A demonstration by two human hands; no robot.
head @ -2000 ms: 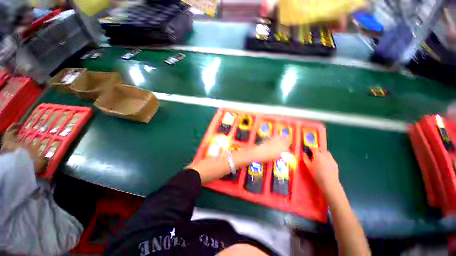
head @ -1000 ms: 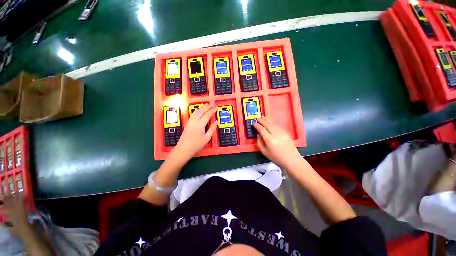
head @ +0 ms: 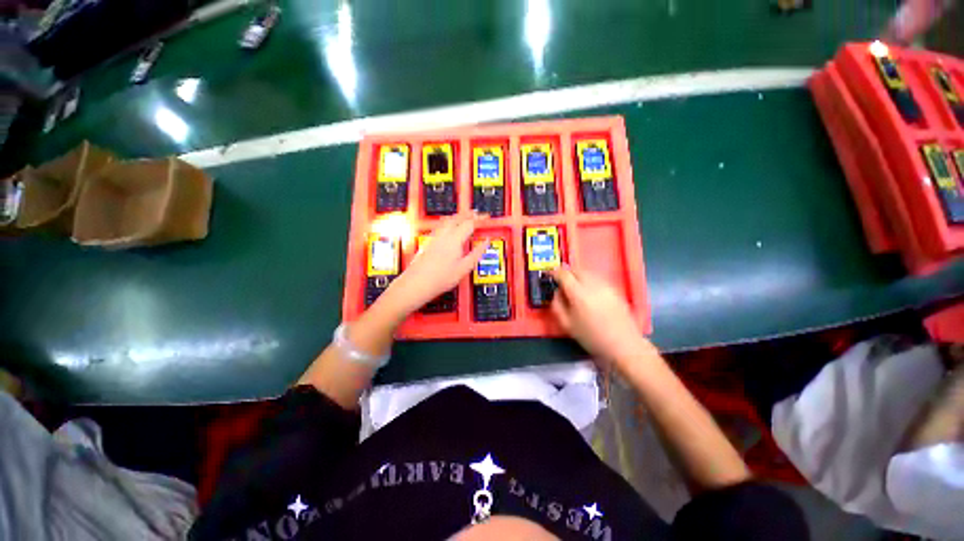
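A red tray [head: 604,252] with two rows of recesses lies in front of me, holding several yellow-and-black keypad phones. The front right recess is empty. Several screens are lit blue, two at the left are white, and the second in the back row [head: 439,178] is dark. My left hand [head: 442,261] is over the second front phone, partly hiding it, with fingertips reaching towards the back row's middle phone [head: 488,180]. My right hand [head: 585,301] has its fingers at the keypad of the fourth front phone [head: 543,254], which lies in its recess.
Stacked red trays [head: 874,174] with phones stand at the right. Open brown boxes [head: 143,203] are at the left. Silver phones [head: 259,28] lie beyond the white line. Other people's pale sleeves [head: 861,396] show at both sides; a blurred hand [head: 918,17] is at the top right.
The view has swung and shifted, squaring up the tray. My right hand has gone from the back right phone to the fourth front phone. My left hand has moved from the front row towards the back row.
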